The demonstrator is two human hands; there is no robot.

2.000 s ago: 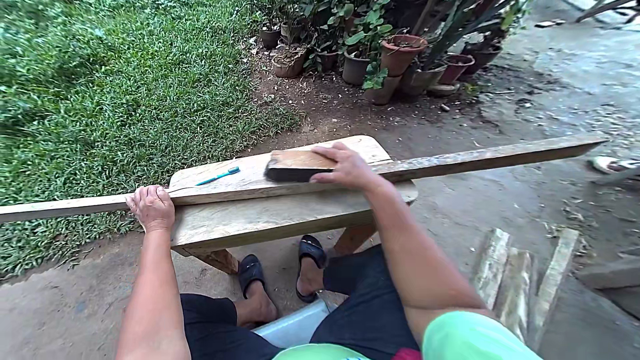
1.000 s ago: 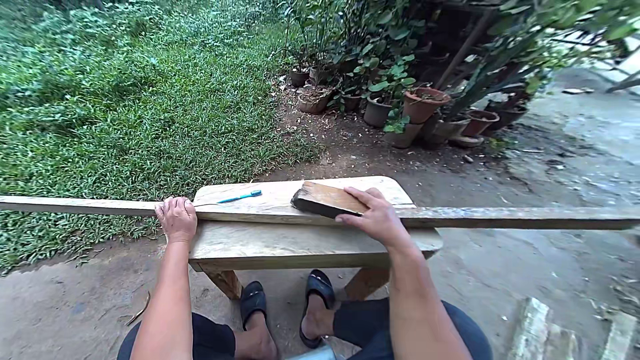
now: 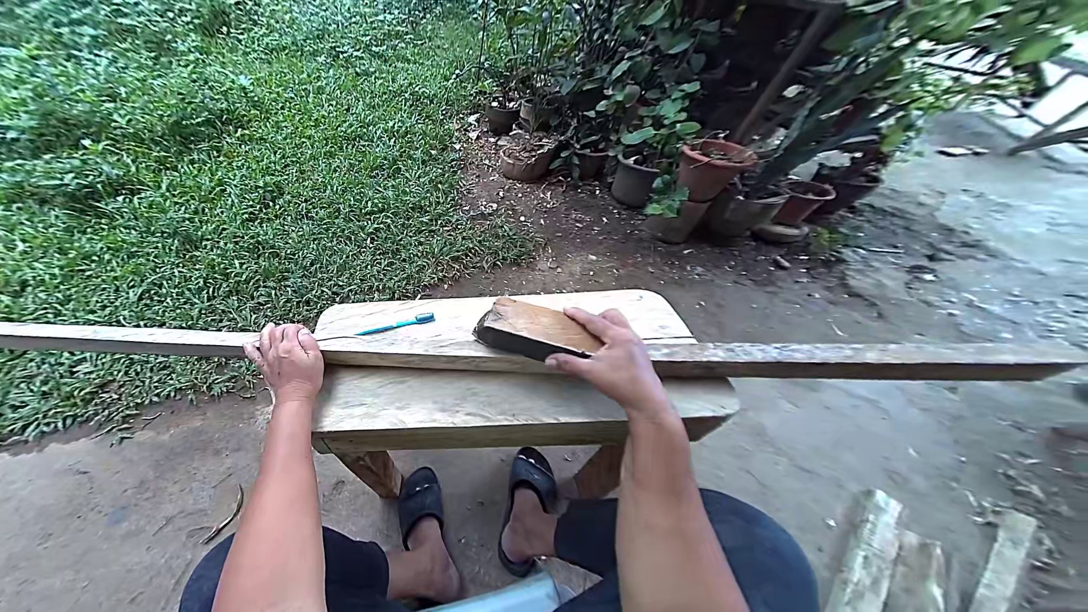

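Note:
A long wooden strip (image 3: pixel 850 359) lies across a small wooden bench (image 3: pixel 510 408) and juts past both its ends. My left hand (image 3: pixel 291 361) grips the strip at the bench's left end. My right hand (image 3: pixel 614 357) holds a wooden block with a dark underside (image 3: pixel 540 327), which rests slantwise on the strip; whether the dark layer is sandpaper I cannot tell. A blue toothbrush (image 3: pixel 396 325) lies on the bench top behind the strip, between my hands.
Several potted plants, one in a terracotta pot (image 3: pixel 712 170), stand beyond the bench. Grass (image 3: pixel 255 212) grows at the left. Wood offcuts (image 3: pixel 918 569) lie on the ground at lower right. My feet in dark slippers (image 3: pixel 421 501) are under the bench.
Since two seconds ago the block in my right hand has turned to a slant on the strip. My left hand still holds the strip near the bench's left end. The view has shifted.

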